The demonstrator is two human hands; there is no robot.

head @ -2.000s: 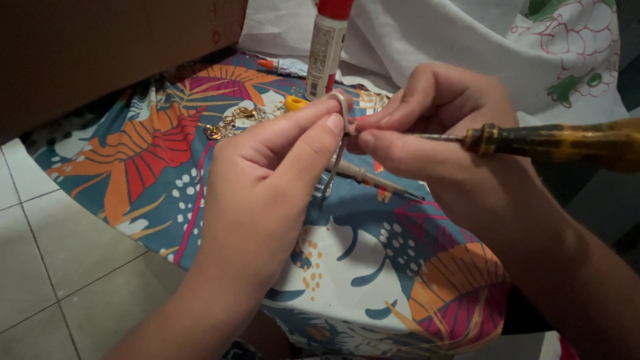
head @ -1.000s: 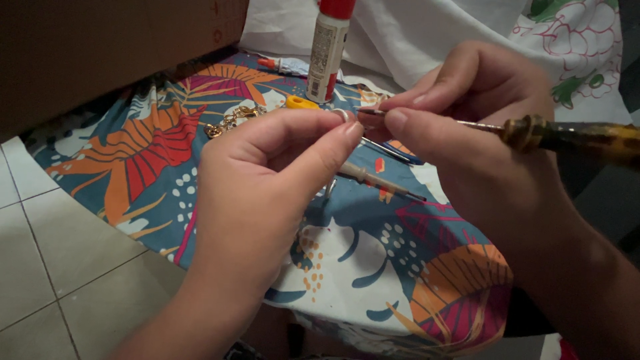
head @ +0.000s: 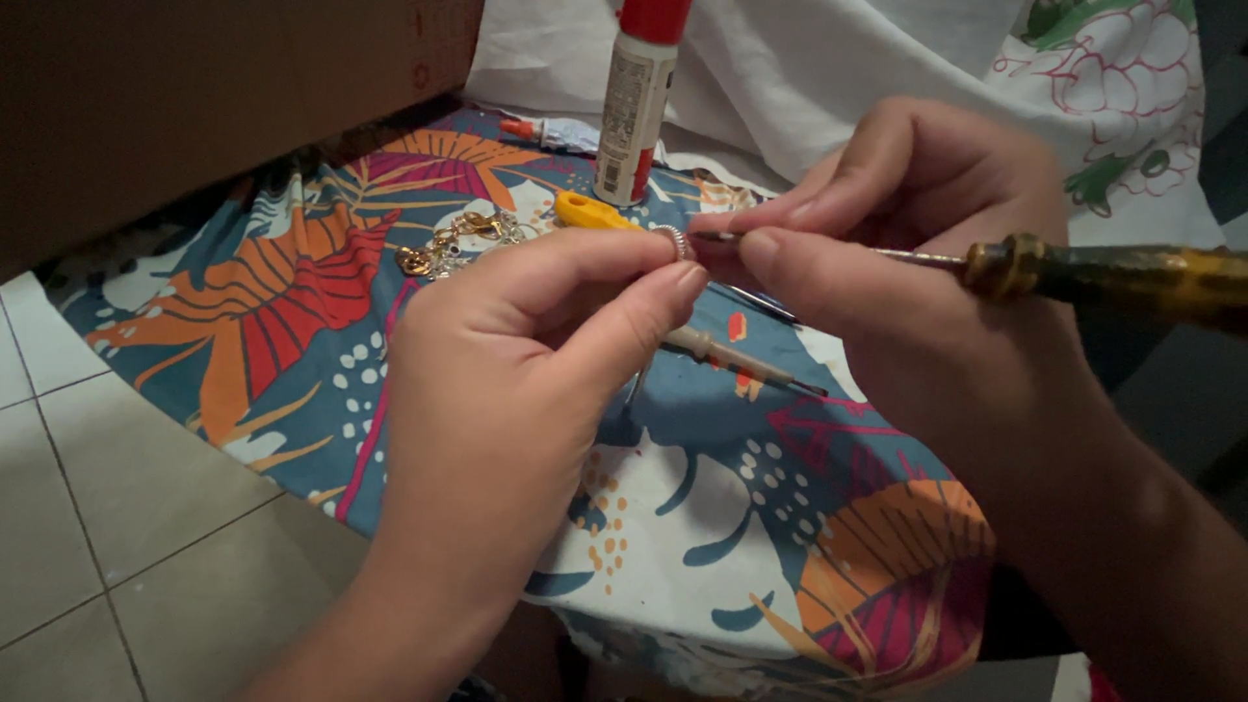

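Note:
Between thumb and forefinger, my left hand (head: 517, 361) pinches a small silvery ring-like piece with a ridged edge (head: 673, 239). My right hand (head: 907, 234) grips the metal shaft of a screwdriver-like tool near its tip; the tool's dark amber handle (head: 1121, 278) extends to the right. The tip lies just right of the ridged piece; whether they touch I cannot tell. Below the fingers, a grey-handled slim tool (head: 741, 361) rests on the patterned cloth (head: 682, 585). Just behind my left fingertips lies a yellow plastic handle (head: 595, 212).
A glue bottle with a red cap (head: 634, 107) stands upright at the back. Gold and silver jewellery chains (head: 458, 244) lie behind my left hand, near a crumpled tube with an orange cap (head: 551, 132). A cardboard box (head: 234, 107) fills the upper left.
The tool in my right hand has moved back slightly to the right from the piece since one second ago. My left hand keeps its pinch on the piece.

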